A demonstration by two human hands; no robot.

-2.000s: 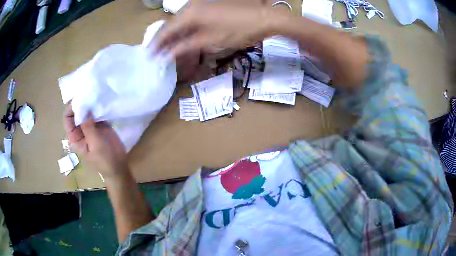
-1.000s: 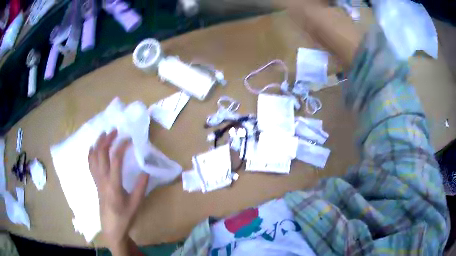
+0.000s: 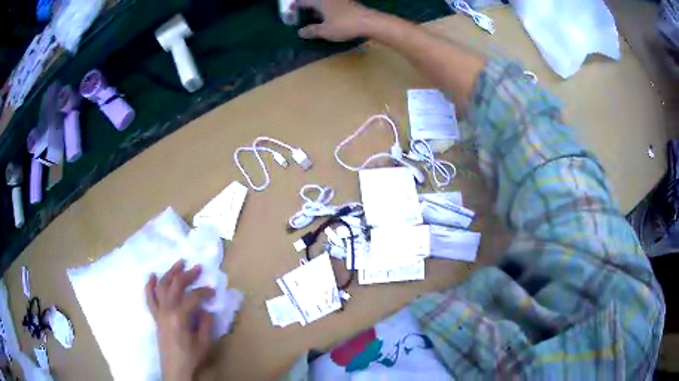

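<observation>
My left hand [image 3: 182, 312] lies on limp white sheets [image 3: 123, 290] at the lower left, fingers apart. My right hand [image 3: 339, 18] reaches over the dark green surface at the top edge. A white object [image 3: 287, 9] is at its fingertips, cut off by the frame; the grip is unclear. A white mini fan [image 3: 179, 53] lies on the green surface, left of that hand. A loose white cable [image 3: 257, 160] lies on the bench. Leaflets [image 3: 391, 197], coiled white cables [image 3: 316, 208] and a black cable [image 3: 351, 257] are piled in the middle.
Purple fans [image 3: 108, 100] lie on the green surface [image 3: 238, 63] at the upper left. A white sheet [image 3: 569, 33] lies at the upper right. A small black bundle [image 3: 33, 320] and white scrap [image 3: 61, 327] are at the left edge of the brown bench [image 3: 298, 97].
The white fan that lay on the bench is gone from there, and a loose cable shows in its place. My right hand is now over the green surface. My left hand stays on the white sheets.
</observation>
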